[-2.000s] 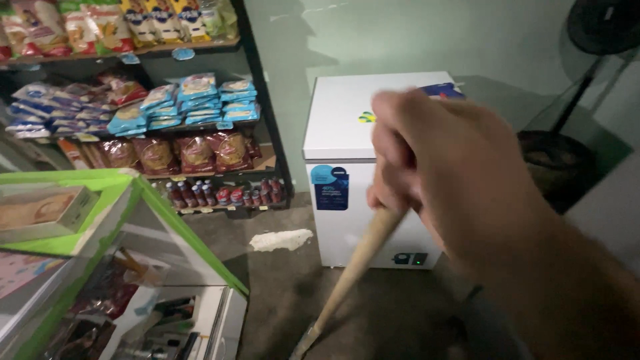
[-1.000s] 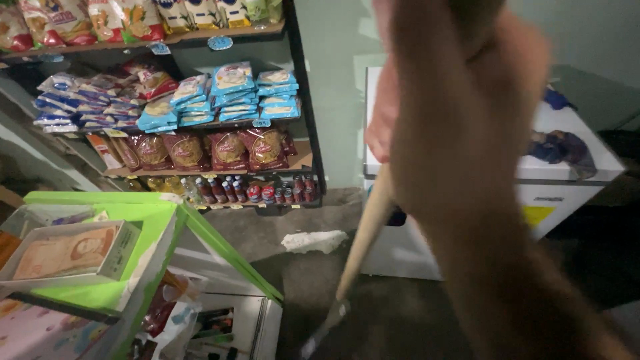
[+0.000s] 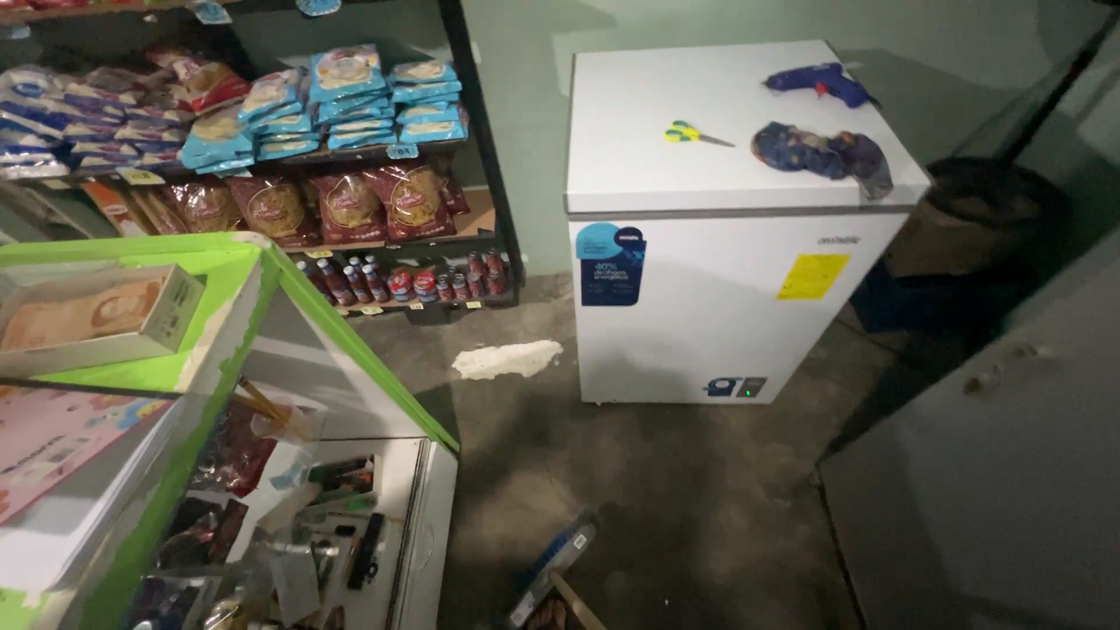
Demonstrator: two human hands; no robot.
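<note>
Neither of my hands shows in the head view now. At the bottom centre a push broom's head [image 3: 553, 560] rests on the concrete floor, with part of its wooden handle [image 3: 577, 604] running out of the lower edge. Whatever holds the handle is out of sight. A white chest freezer [image 3: 691, 306] stands beyond it against the green wall. On its lid lie green and yellow scissors [image 3: 687, 134], a dark blue glue gun [image 3: 818, 83] and a crumpled dark cloth or bag [image 3: 818, 156].
Shelves with blue packets [image 3: 350, 96], pasta bags [image 3: 280, 206] and small bottles [image 3: 367, 280] stand at the left. A green-edged counter [image 3: 350, 350] fills the lower left. Behind the freezer's right side is a dark round bin [image 3: 971, 210]. A grey panel [image 3: 989, 490] bounds the right.
The hand seen gripping the wooden handle in both earlier frames has left the view. The broom head now shows at the bottom. The view has shifted.
</note>
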